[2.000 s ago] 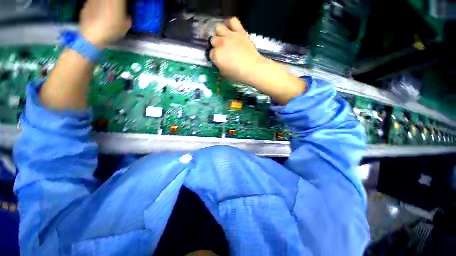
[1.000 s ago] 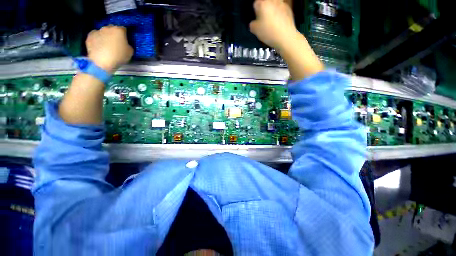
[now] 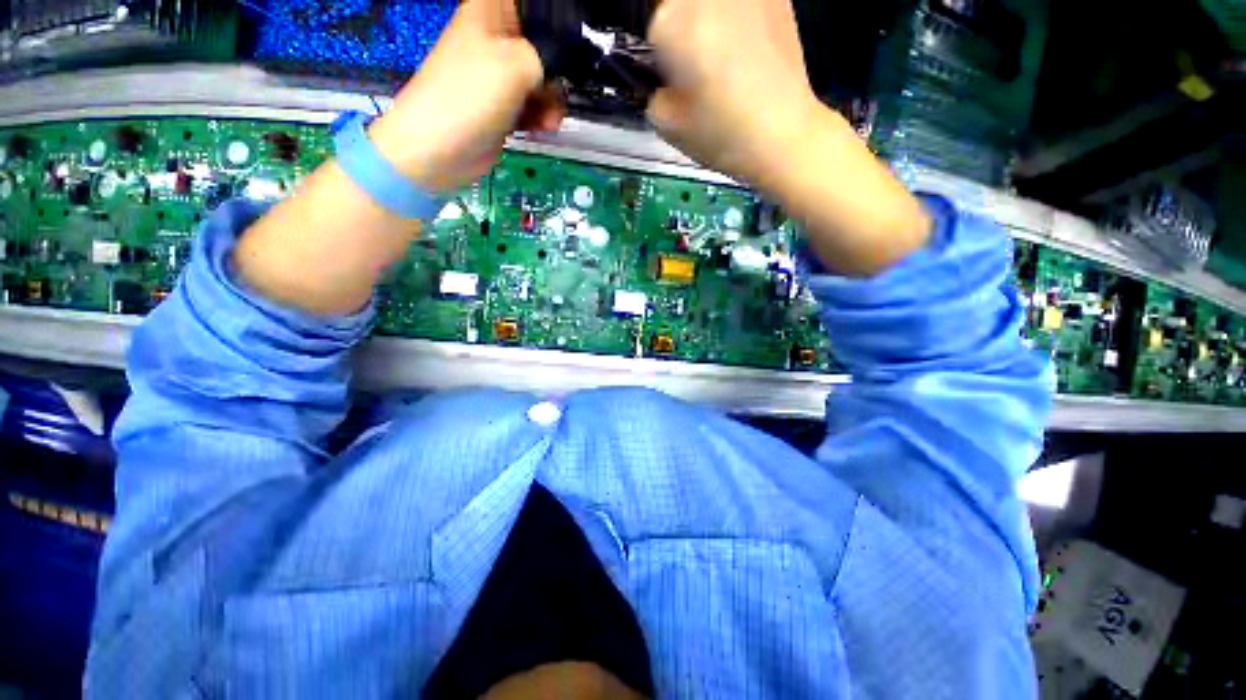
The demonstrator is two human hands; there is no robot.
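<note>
My left hand (image 3: 472, 96), with a light blue wrist band (image 3: 383, 170), is over the back rail at upper middle, fingers curled beside a dark bin area (image 3: 590, 55). My right hand (image 3: 731, 89) is on the other side of this dark area, its fingers also curled. Small white and silvery bits show between the hands. Whether either hand grips anything cannot be told. Green circuit boards (image 3: 547, 260) lie in a row below the hands, with white blocks (image 3: 459, 285) and a yellow component (image 3: 676, 268) on them.
Pale rails (image 3: 588, 372) run along both board edges. A bin of tiny blue pieces (image 3: 349, 34) is behind the boards at left. Clear plastic tubes or trays (image 3: 950, 82) stand at back right. A white sheet marked AGV (image 3: 1114, 615) is at lower right.
My left hand has moved right, away from the blue pieces. My right hand has moved slightly left and nearer the boards. The hands are now closer together, and the view has shifted.
</note>
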